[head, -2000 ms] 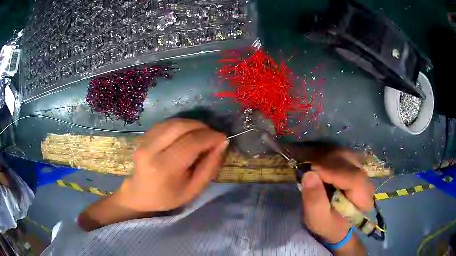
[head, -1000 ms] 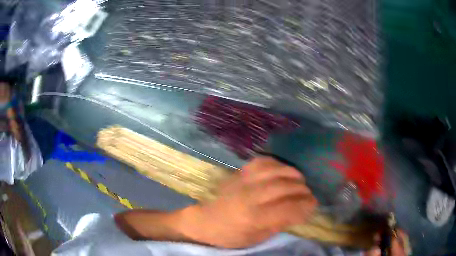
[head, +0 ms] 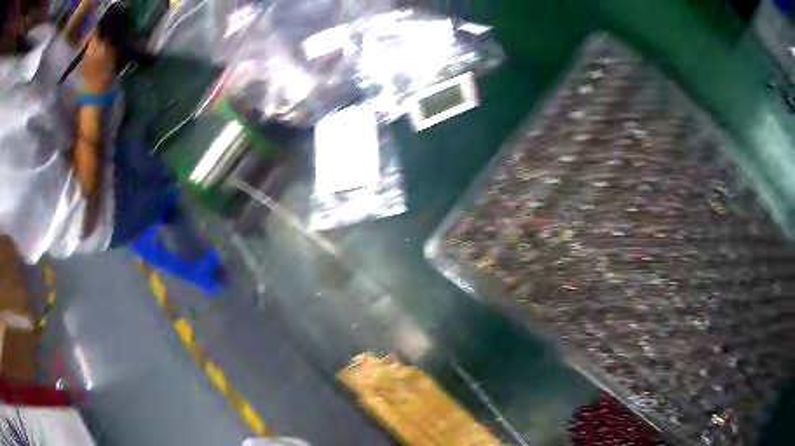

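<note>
Neither of my hands is in the picture. The large clear tray, packed with small grey-silver pieces, fills the right side, tilted and blurred. A part of the dark red component pile shows at the bottom edge, beside the tray. The yellow-brown strip lies along the near edge of the bench at bottom centre. A thin line of solder wire runs beside it. The soldering iron and the red wires are out of view.
A green-framed solder spool stand stands upper left. Plastic bags with white labels lie beside it. Another person's arm with a blue wristband shows at far left. A blue stool and yellow floor tape are lower left.
The view has swung far to the left. Both my hands, the iron, the red wires and the bowl have left the picture. The bags and spool stand now show more fully.
</note>
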